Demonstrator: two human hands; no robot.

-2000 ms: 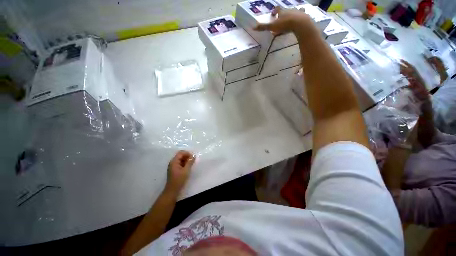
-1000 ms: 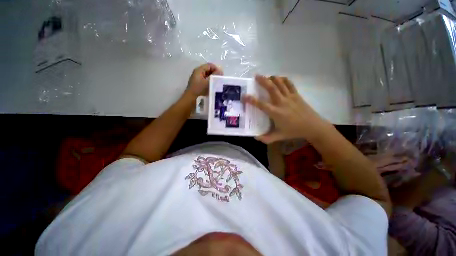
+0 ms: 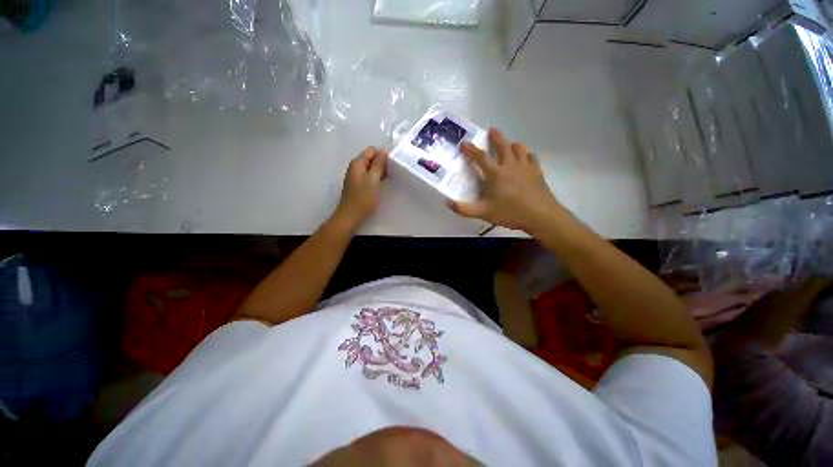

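Observation:
A white retail box [image 3: 442, 157] with a dark purple and pink picture on its top face is tilted over the table in front of me, its hang tab at the upper left. My right hand [image 3: 510, 182] holds it at its right side, fingers on the top face. My left hand [image 3: 363, 182] is at the box's left edge with fingers closed, pinching what seems to be thin clear film. A clear plastic bag [image 3: 388, 96] shows as glare and wrinkles just beyond the box; its exact edges cannot be made out.
Bagged boxes [image 3: 196, 64] lie at the left under shiny film. A whitish stack of empty bags [image 3: 426, 9] is at the far side. Unbagged box stacks [image 3: 585, 11] stand at the far right. Bagged boxes [image 3: 731, 128] stand in a row at right. Part of a person [image 3: 776, 383] is at lower right.
My right hand has brought a box from the far stacks. Since one second ago the box has moved away from my body, over the table, and turned, and its hang tab now points up and left.

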